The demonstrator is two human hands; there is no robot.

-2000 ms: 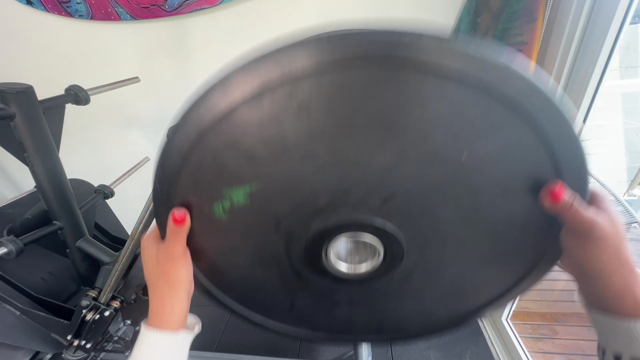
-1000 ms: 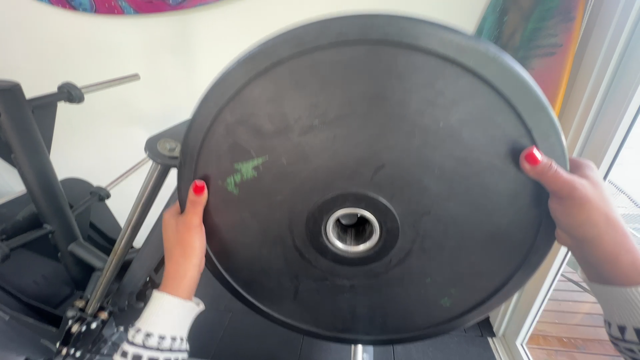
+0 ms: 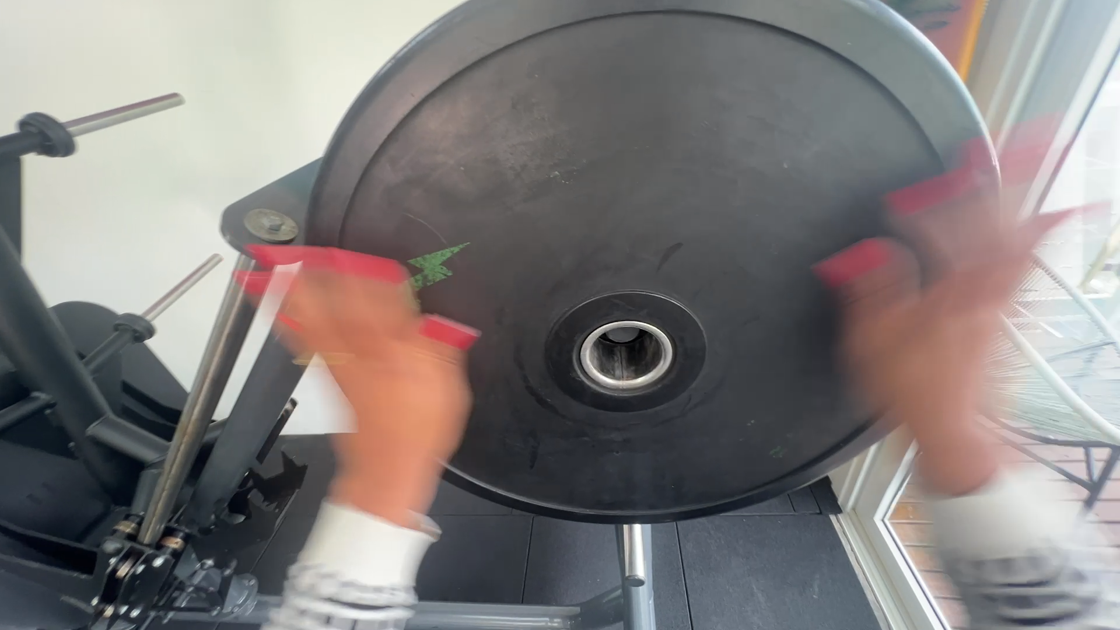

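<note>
A large black rubber weight plate point(image 3: 647, 210) with a steel-ringed centre hole and a green mark fills the middle of the view, facing me. Something round and dark shows inside the hole. My left hand point(image 3: 376, 367), blurred, is in front of the plate's left edge with its fingers spread and nothing in them. At the right edge my right hand point(image 3: 936, 332), more blurred, has its fingers apart and also holds nothing. Whether either hand still touches the plate cannot be told. Both wrists show white patterned cuffs.
Gym machine frames with a steel guide rod point(image 3: 197, 402) and storage pegs point(image 3: 127, 114) stand on the left. Below the plate are a steel peg point(image 3: 633, 556) and black floor tiles point(image 3: 761, 569). A glass door frame point(image 3: 884, 534) and a wire chair point(image 3: 1059, 385) are at the right.
Both hands have let go of the plate's edges, which they gripped in the earlier frames, and their fingers have spread. The plate, blurred at first, now looks steady.
</note>
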